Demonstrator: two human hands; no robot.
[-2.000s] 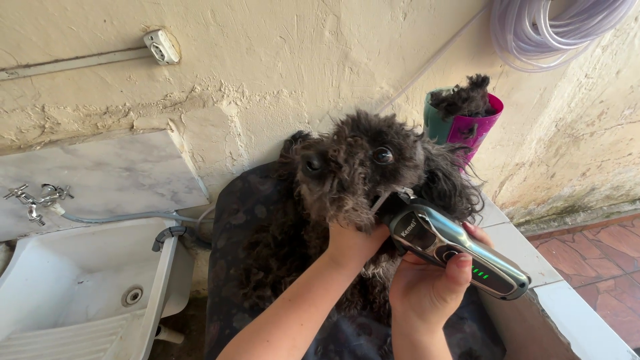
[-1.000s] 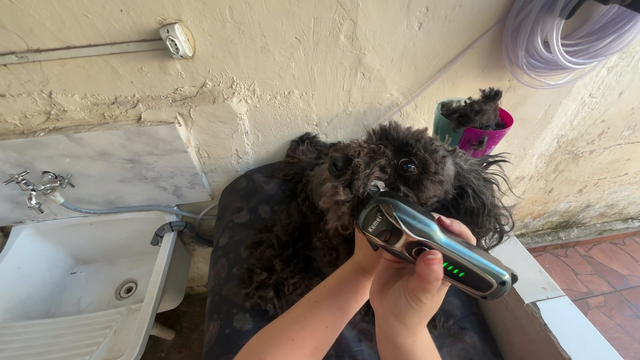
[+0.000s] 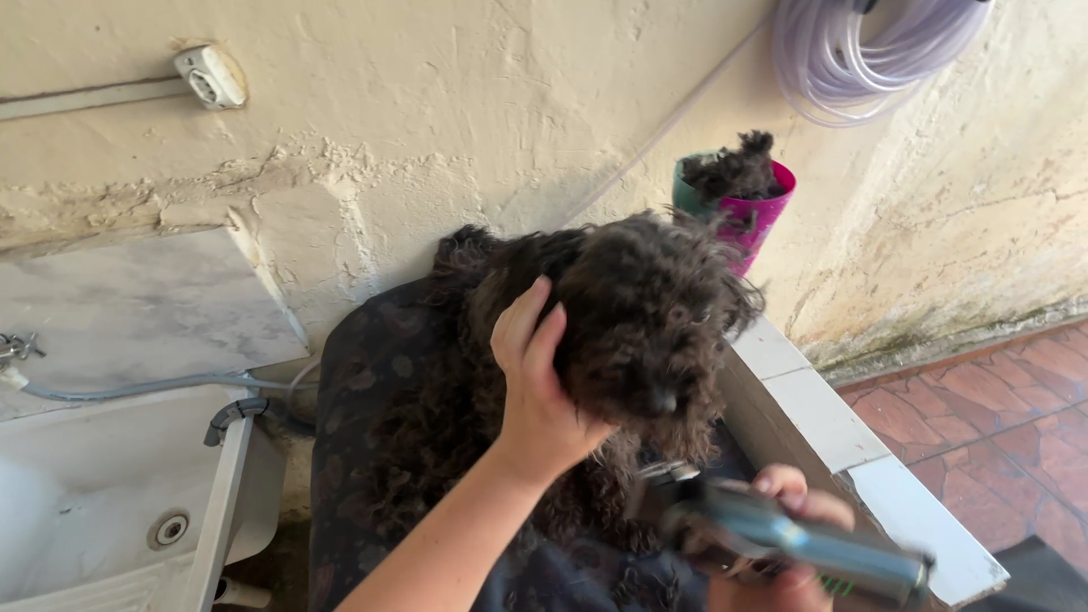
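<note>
A curly-haired black dog [image 3: 646, 314] sits on a dark patterned cloth [image 3: 365, 357], its head turned down and to the right. My left hand [image 3: 544, 391] cups the side of its head and jaw, fingers spread in the fur. In my right hand [image 3: 790, 518] is a cordless hair clipper [image 3: 790, 531], blurred, with small green lights showing. Its blade end points left, just below the dog's muzzle; whether it touches the fur I cannot tell. Loose dark curls [image 3: 416, 450] lie on the cloth beside the dog.
A white sink [image 3: 102, 476] with a drain stands at the left. Behind the dog, a pink and teal container [image 3: 748, 221] holds dark fur. A tiled ledge [image 3: 824, 416] runs along the right. On the wall are a coiled clear hose [image 3: 850, 68] and an outlet [image 3: 211, 78].
The dog's head has turned from facing up to facing down. My left hand has moved up onto the side of its head. The clipper has moved down, away from its face.
</note>
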